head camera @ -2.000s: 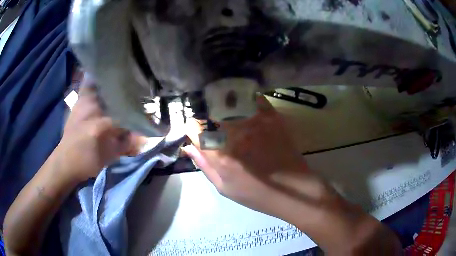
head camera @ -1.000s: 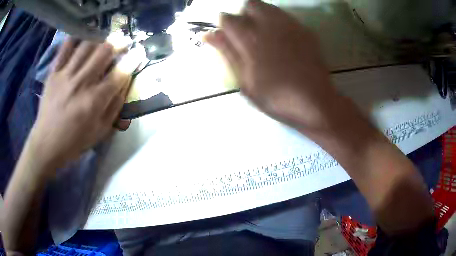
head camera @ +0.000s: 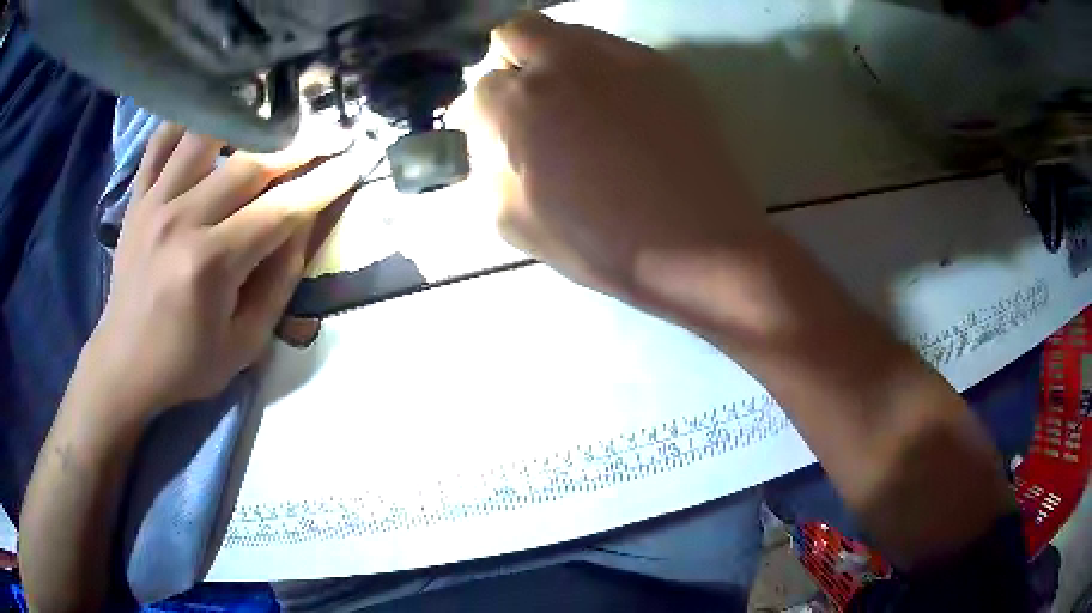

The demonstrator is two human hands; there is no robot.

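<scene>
My left hand (head camera: 198, 258) grips the light blue-grey fabric (head camera: 186, 479), its fingertips stretched toward the needle area and its thumb tip low by the table gap. The fabric hangs below the hand over the table edge. A dark strip (head camera: 359, 285) lies right of the thumb. My right hand (head camera: 617, 156) is curled, back up, right of the silvery knob (head camera: 429, 161); its fingertips are washed out by the lamp, so what it holds cannot be told. Navy fabric (head camera: 42, 240) lies at far left.
The sewing machine head (head camera: 240, 54) fills the upper left. A measuring scale (head camera: 599, 467) runs along the front of the white table (head camera: 479, 371). A red basket (head camera: 1054, 419) stands at right. Part of the wearer's clothed lap (head camera: 647, 575) shows below the table.
From a second ago, the view has shifted up slightly and my right hand sits nearer the knob, more curled. Earlier both hands were together at the needle; they are now apart.
</scene>
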